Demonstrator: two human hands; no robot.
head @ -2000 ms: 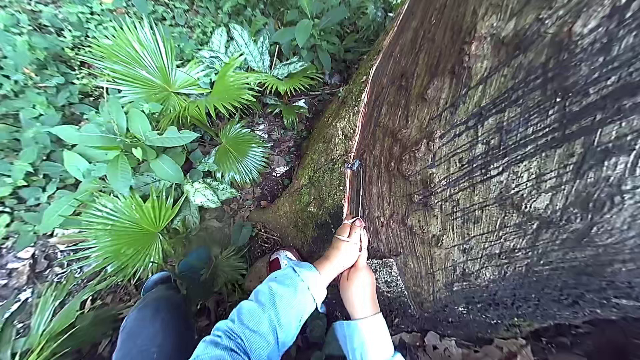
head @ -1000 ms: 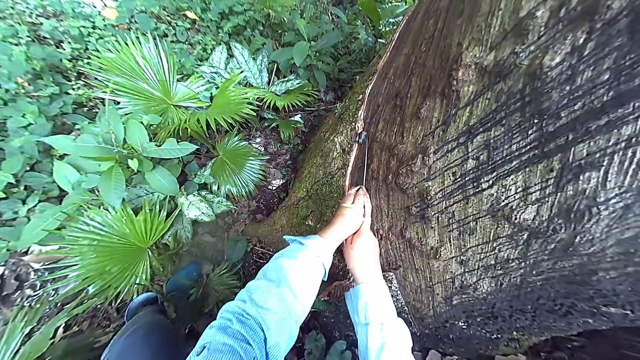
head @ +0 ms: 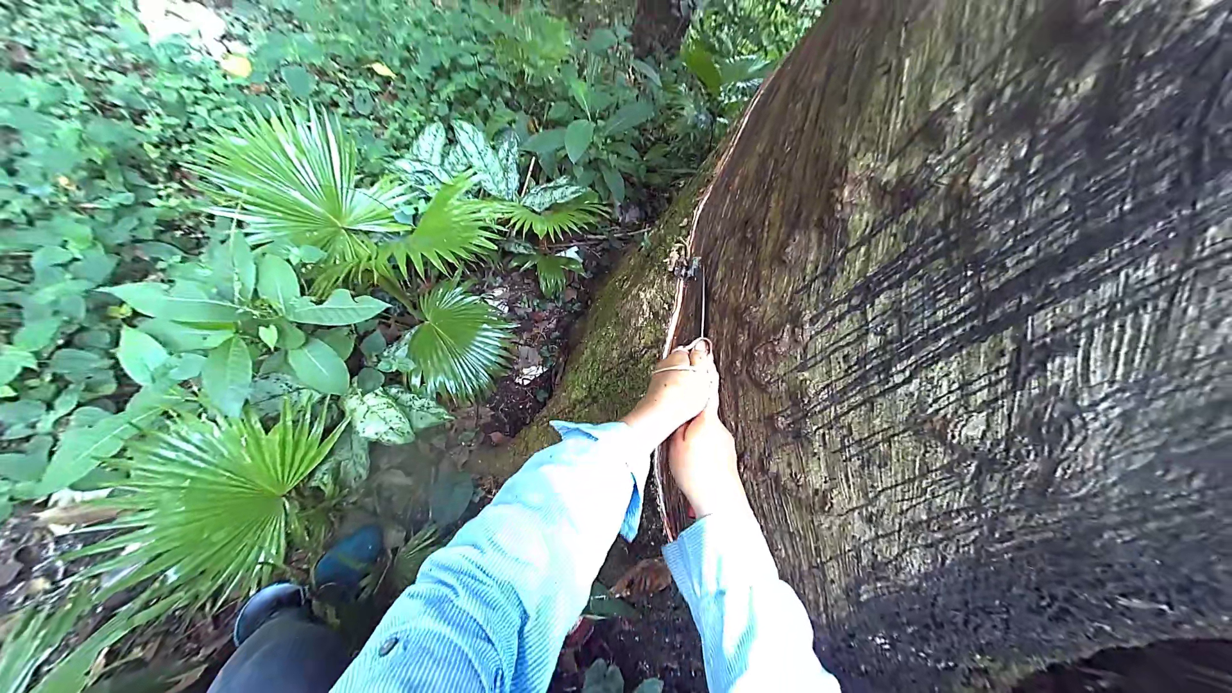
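A thin metal-shafted hand tool (head: 704,303) lies along the pale cut edge in the bark of a large tree trunk (head: 924,327). Its small dark head touches that edge, above my hands. My left hand (head: 678,385) and my right hand (head: 705,452) are both closed around its near end, the left above and partly over the right. A thin pale band crosses the left hand. The tool's handle is hidden by my fingers. Rows of dark slanting scores mark the trunk to the right of my hands.
Fan-shaped palm leaves (head: 308,192) and broad-leaved plants (head: 231,318) grow at the left. A mossy trunk flank (head: 602,356) slopes to leaf-strewn soil left of the hands. A dark boot (head: 348,558) and a dark-clothed leg (head: 284,650) show at the lower left.
Both hands and the tool have moved up along the cut edge, away from me, still gripping together. The view has shifted slightly.
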